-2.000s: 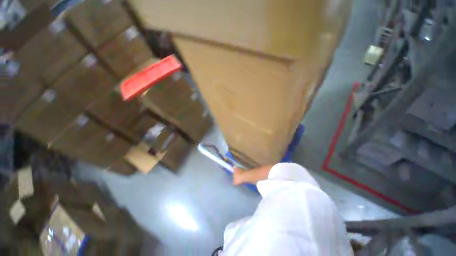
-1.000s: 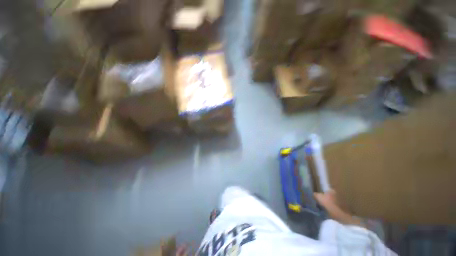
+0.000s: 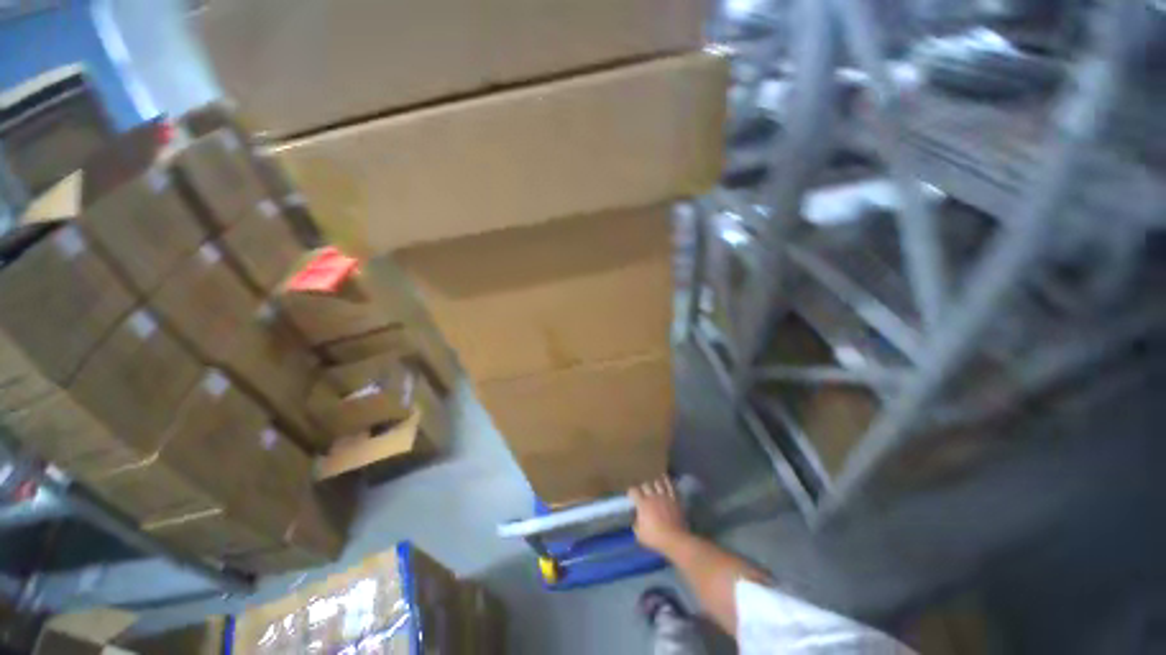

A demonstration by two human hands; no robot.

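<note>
My right hand (image 3: pixel 659 514) comes in from the lower right in a white sleeve and is closed around the right part of the pale tubular push handle (image 3: pixel 569 518). The handle stands over the blue trolley deck (image 3: pixel 601 563), which has a yellow corner piece at its left. Large brown cartons (image 3: pixel 563 314) are stacked on the trolley in front of me and run up past the top edge of the picture. My left hand is not in view.
Stacked brown cartons (image 3: pixel 166 371) stand at the left, with a red tray (image 3: pixel 322 270) and an open carton (image 3: pixel 384 441) beside them. A plastic-wrapped carton (image 3: pixel 333 608) is at the lower left. A grey metal rack (image 3: pixel 921 346) stands close on the right.
The view has swung back from the floor at the left to face the stack. The trolley and handle now show near the centre, and the rack fills the right. My right hand still holds the handle.
</note>
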